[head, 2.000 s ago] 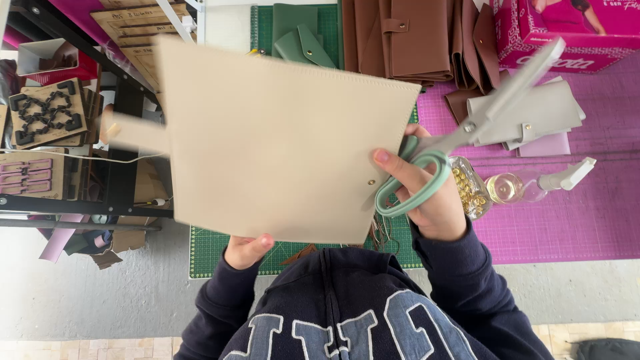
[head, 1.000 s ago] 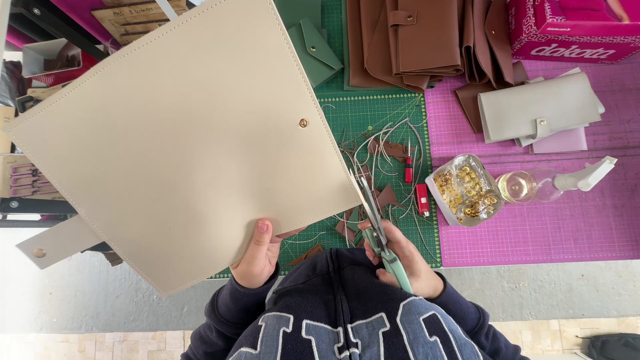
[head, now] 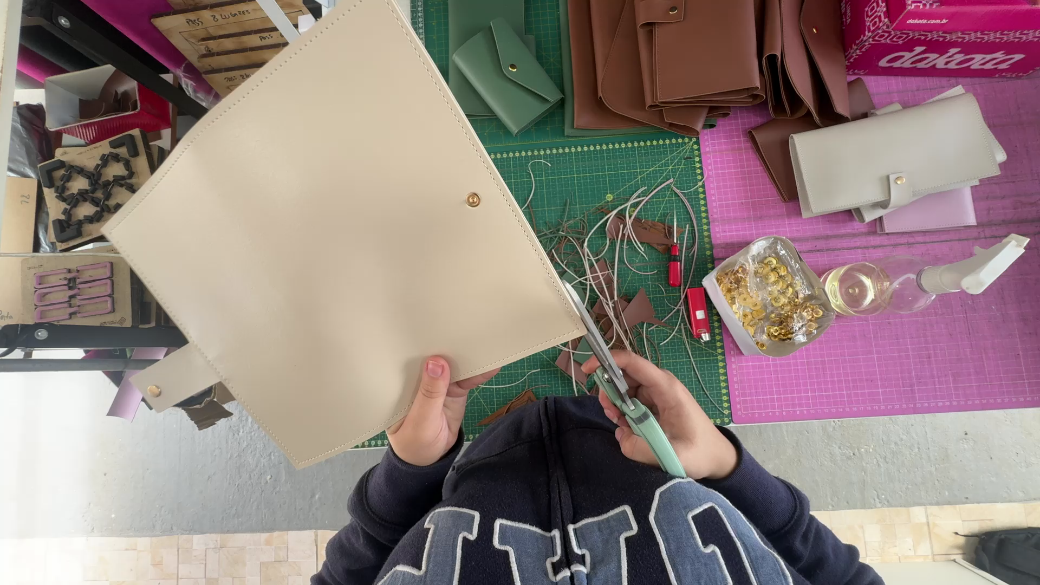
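A large beige leather-like cover [head: 341, 227] with stitched edges is held up at a slant by my left hand [head: 431, 410], its thumb on the face near the lower edge. The piece has a gold snap [head: 473, 200] near its right edge and a strap with a snap [head: 179, 380] at lower left. My right hand [head: 670, 414] holds green-handled scissors [head: 621, 394], blades up along the cover's lower right corner. Whether the blades touch the edge I cannot tell. Behind lie thread ends and brown scraps [head: 638, 313].
Brown cases [head: 699, 57], a green envelope pouch [head: 510, 77] and pale wallets [head: 894, 154] lie at the back. To the right are a container of gold snaps [head: 768, 296], a spray bottle [head: 886, 284] and a red lighter [head: 697, 314]. A shelf rack [head: 89, 335] stands left.
The cover has turned from nearly upright to a slant since the earliest frame. The scissors, earlier pointing up to the right in my right hand, now lie along the cover's corner.
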